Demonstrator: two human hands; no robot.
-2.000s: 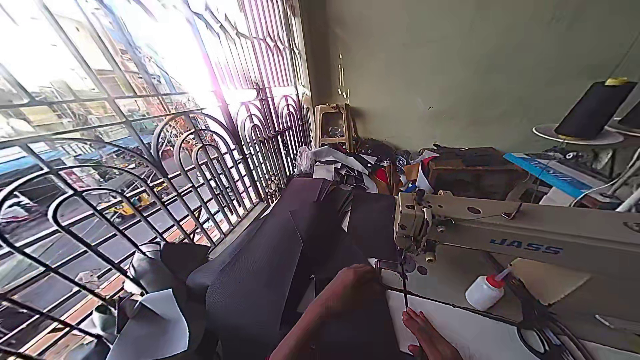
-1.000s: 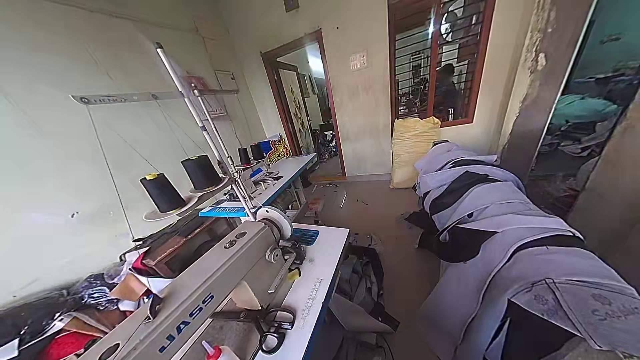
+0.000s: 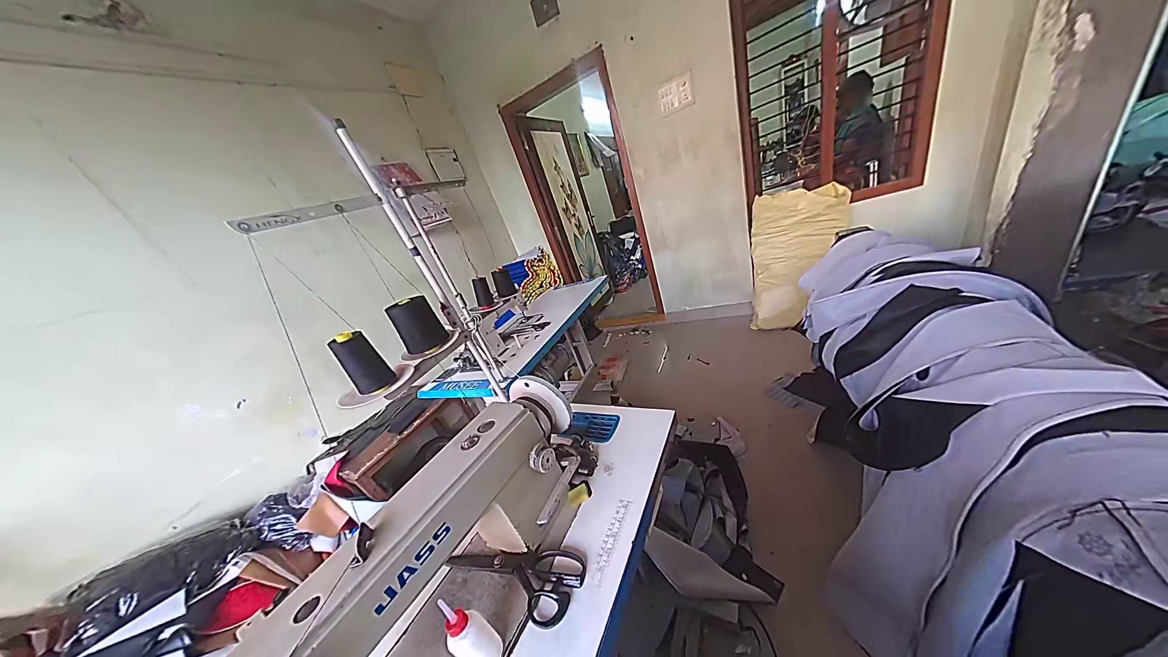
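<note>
Neither of my hands shows in the current head view. A JASS industrial sewing machine (image 3: 420, 547) runs from the bottom edge toward the middle, with its handwheel (image 3: 540, 403) at the far end. On its white table (image 3: 639, 456) lie black-handled scissors (image 3: 547, 584), partly across the machine bed. A white squeeze bottle with a red collar (image 3: 473, 635) stands at the bottom edge. Black thread cones (image 3: 362, 363) sit on the thread stand beside the machine. The needle end of the machine is out of frame.
Grey and black fabric pieces (image 3: 949, 438) form a long pile at the right, with a yellow sack (image 3: 796, 255) behind. More fabric (image 3: 703, 511) lies below the table edge. A second table (image 3: 575, 297) stands farther off, near a doorway. A person (image 3: 860, 128) is visible through the barred window.
The view has swung far to the right, from the window grille to the room. My hands, seen earlier at dark material by the needle, are out of view.
</note>
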